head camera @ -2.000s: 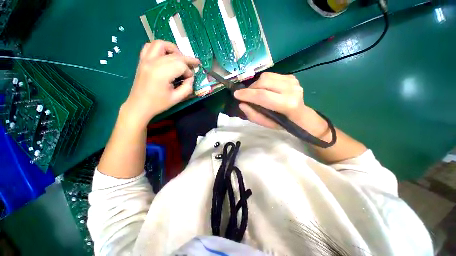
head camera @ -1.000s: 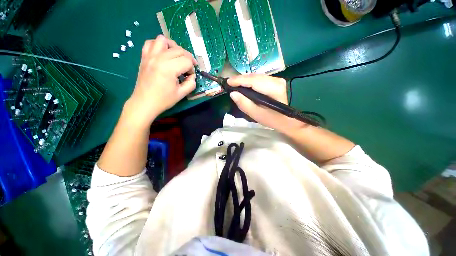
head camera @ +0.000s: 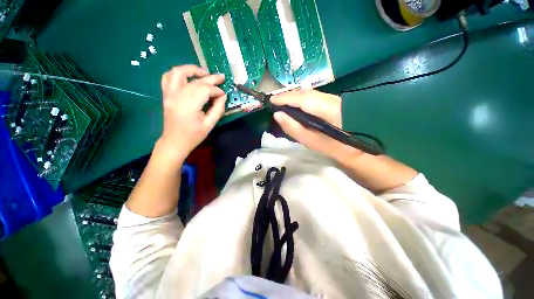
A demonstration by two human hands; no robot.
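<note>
A green circuit board (head camera: 256,44) with two rounded oval shapes lies in a tan fixture (head camera: 194,42) at the top centre, two pale strips showing through its openings. My right hand (head camera: 310,117) holds a black soldering iron (head camera: 319,124), its tip at the board's lower left part. My left hand (head camera: 190,108) is at the board's lower left edge, thumb and forefinger close together. Thin solder wire (head camera: 117,86) runs from the left towards this hand; the part between the fingers is hidden.
Several small white connectors (head camera: 150,38) lie left of the board. Populated green boards (head camera: 44,122) lean in a row at left, beside a blue bin (head camera: 23,181). A yellowish tub (head camera: 417,7) is at the upper right. The iron's black cord (head camera: 410,83) crosses the green bench (head camera: 462,134).
The board appears further right and lower than two seconds ago. My left hand has since drawn slightly down and left from the iron's tip. The iron stays in my right hand.
</note>
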